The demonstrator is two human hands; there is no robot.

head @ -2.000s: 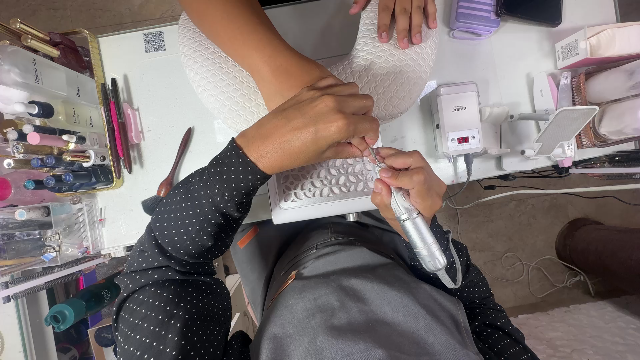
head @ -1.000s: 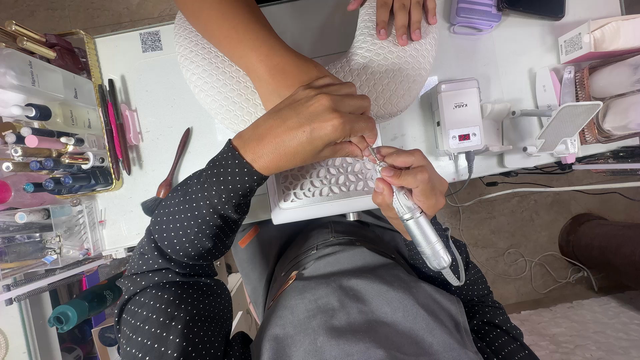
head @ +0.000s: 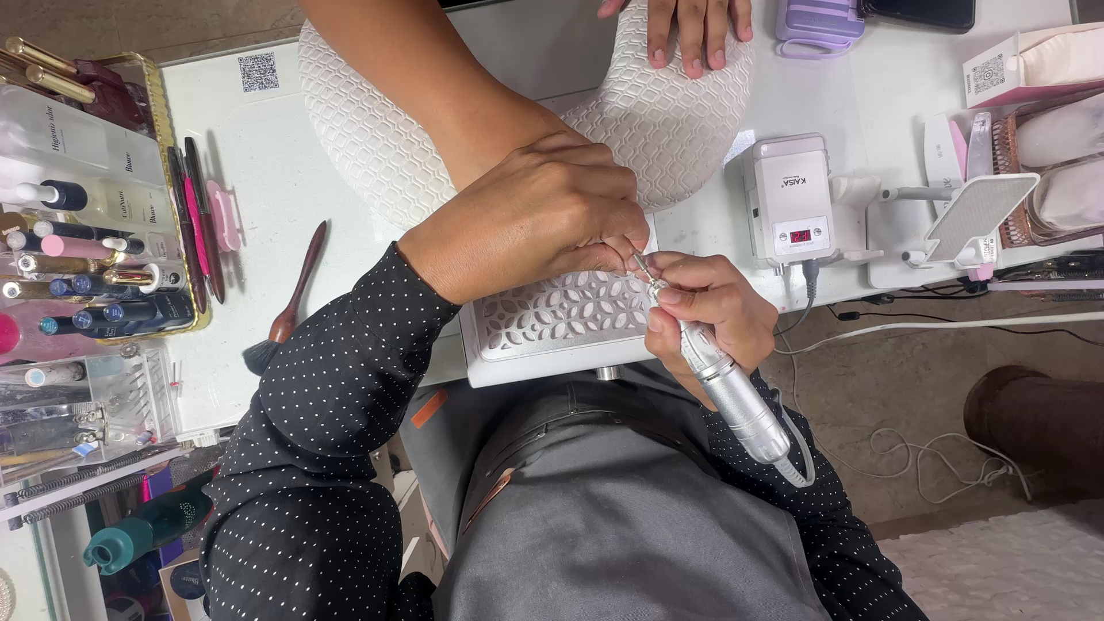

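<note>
My right hand point(head: 711, 315) grips a silver electric nail drill point(head: 733, 401), its metal bit pointing up and left at a fingertip. With my left hand point(head: 535, 211) I hold a finger of another person's hand, which is mostly hidden under mine. That person's forearm point(head: 431, 73) crosses a white textured hand rest point(head: 371, 138). Both my hands are over a white nail dust collector point(head: 561, 366) with a petal-patterned metal grille point(head: 565, 315). The person's other hand point(head: 700, 30) lies on the right part of the hand rest. The drill's control box point(head: 789, 203) stands to the right, its display lit red.
A wooden-handled brush point(head: 297, 289) and several slim tools point(head: 197, 224) lie at left beside a gold-rimmed tray point(head: 159, 112) of bottles. A phone stand point(head: 979, 216), a wicker basket point(head: 1005, 155) and a purple device point(head: 815, 21) are at right. The drill's cable point(head: 806, 448) loops beside my right sleeve.
</note>
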